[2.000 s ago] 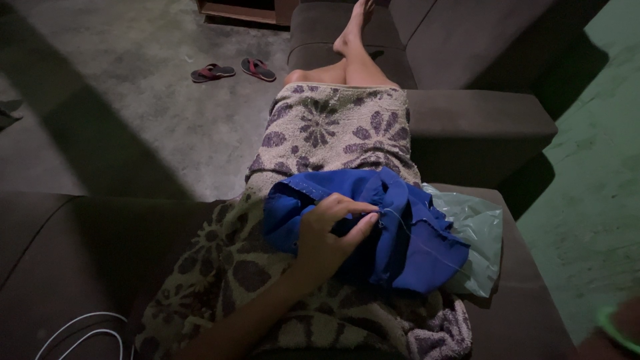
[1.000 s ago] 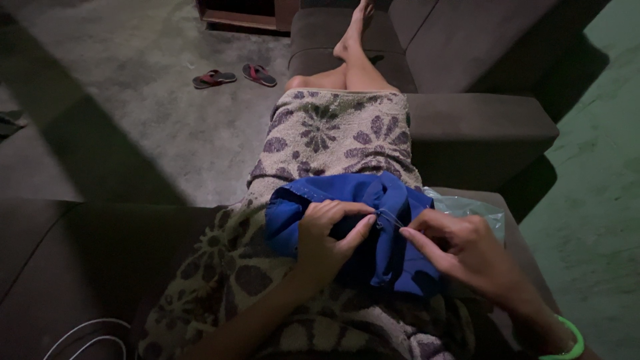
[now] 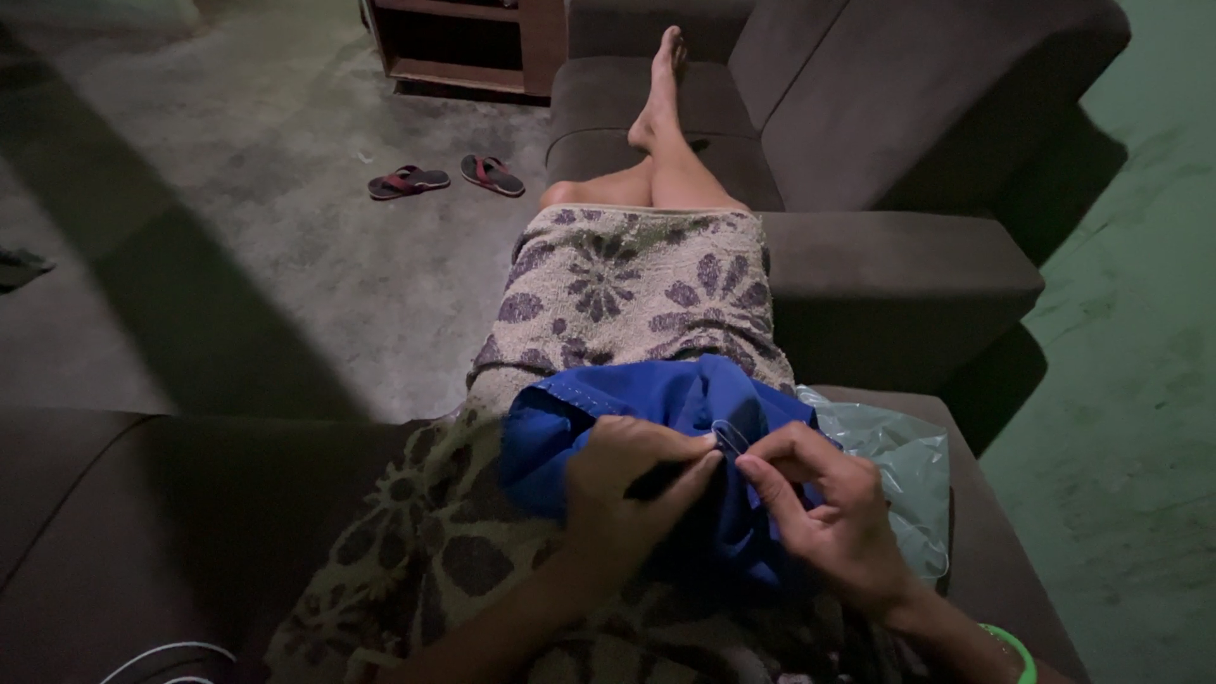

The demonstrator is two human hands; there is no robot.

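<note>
Blue fabric (image 3: 655, 389) with a line of pale stitches near its upper left edge lies bunched on my lap, over a floral towel (image 3: 608, 285). My left hand (image 3: 641, 475) pinches a fold of it between thumb and forefinger. Close on the right, my right hand (image 3: 826, 503) has thumb and forefinger pressed together on a pale thread (image 3: 730, 435), which loops between the two hands at the fold. A needle cannot be made out. A green band (image 3: 1012, 651) circles my right wrist.
A clear plastic bag (image 3: 902, 456) lies right of the fabric on the sofa seat. Beyond are a grey sofa armrest (image 3: 902, 252), flip-flops (image 3: 408, 181) on the concrete floor and a wooden cabinet (image 3: 456, 71). A white cable (image 3: 171, 648) curves at the lower left.
My right hand, out of view at the fabric two seconds ago, came in from the right and is now closer to my left hand. My left hand still pinches the fabric.
</note>
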